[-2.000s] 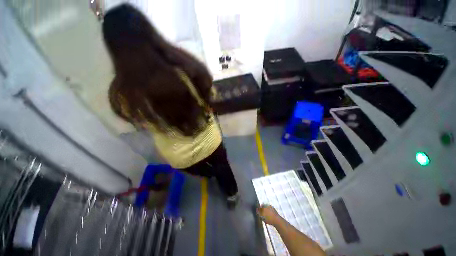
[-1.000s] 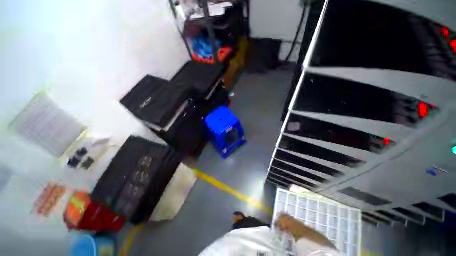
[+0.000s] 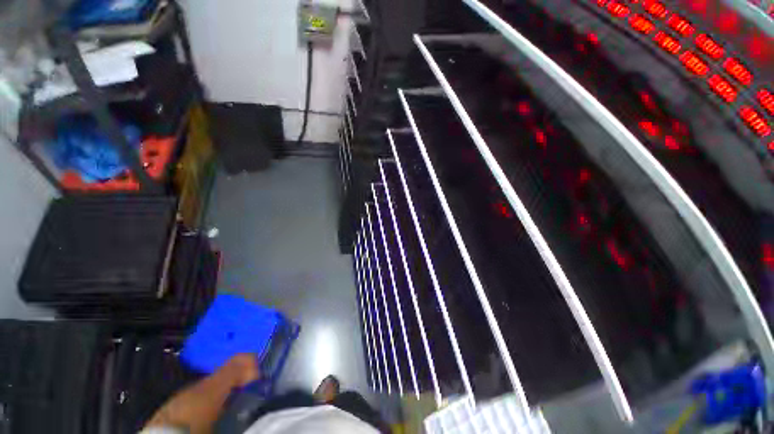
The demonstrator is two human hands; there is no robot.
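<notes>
A white gridded tray (image 3: 488,417) shows at the bottom edge, right of centre, beside the lower rack shelves and cut off by the picture. My left hand (image 3: 208,392) is at the bottom left, blurred, in front of a blue plastic stool (image 3: 231,331). Its fingers look bent; whether they touch the stool or hold anything cannot be told. My right hand is not in view.
A tall rack with white-edged black shelves (image 3: 450,220) fills the right side, with red readouts and red glows. Black cases (image 3: 100,246) stack at left below a shelf with blue and red items. Grey floor (image 3: 276,220) lies between. A blue object (image 3: 730,392) is at the lower right.
The view has turned right towards the rack, and the other person has left the picture. My left hand has come into view by the stool. My right hand, earlier at the tray, has gone out.
</notes>
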